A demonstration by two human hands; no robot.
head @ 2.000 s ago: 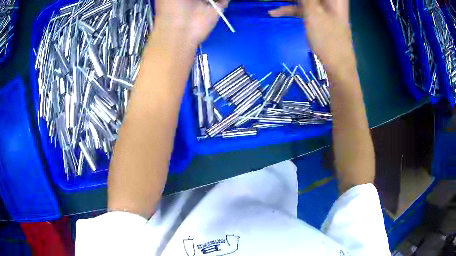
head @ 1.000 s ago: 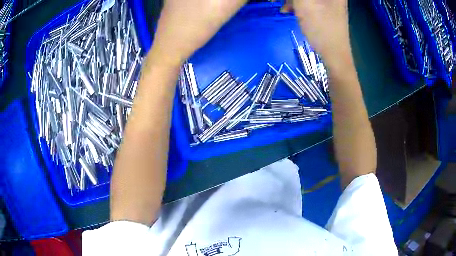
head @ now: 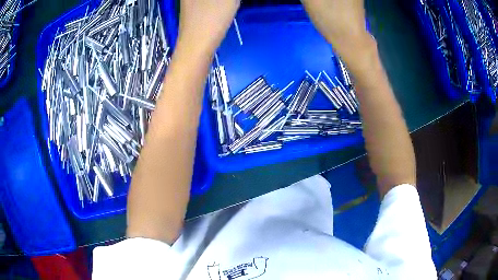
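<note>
My left hand (head: 210,15) is at the top edge, its fingers cut off. A thin rod (head: 238,33) sticks out beside it, apparently from a damper in its grip. My right hand (head: 334,17) is also cut off at the top; its fingers and any hold are hidden. Below lies the middle blue tray (head: 267,48), with silver damper cylinders (head: 252,94) along its near side and blue floor showing farther back. The left blue tray (head: 87,210) is heaped with cylinders (head: 82,104). My left forearm crosses between the trays; my right forearm crosses the middle tray's right side.
Narrow blue trays with silver parts (head: 437,33) stand at the far right, and another part-filled tray (head: 6,38) at the far left. A flat blue tray or lid (head: 33,180) lies lower left, above a red bin (head: 63,265). A brown open box (head: 448,175) is lower right.
The left hand has shifted slightly and the rod beside it shows again after being out of sight. The right hand has moved a little left. The view has shifted slightly.
</note>
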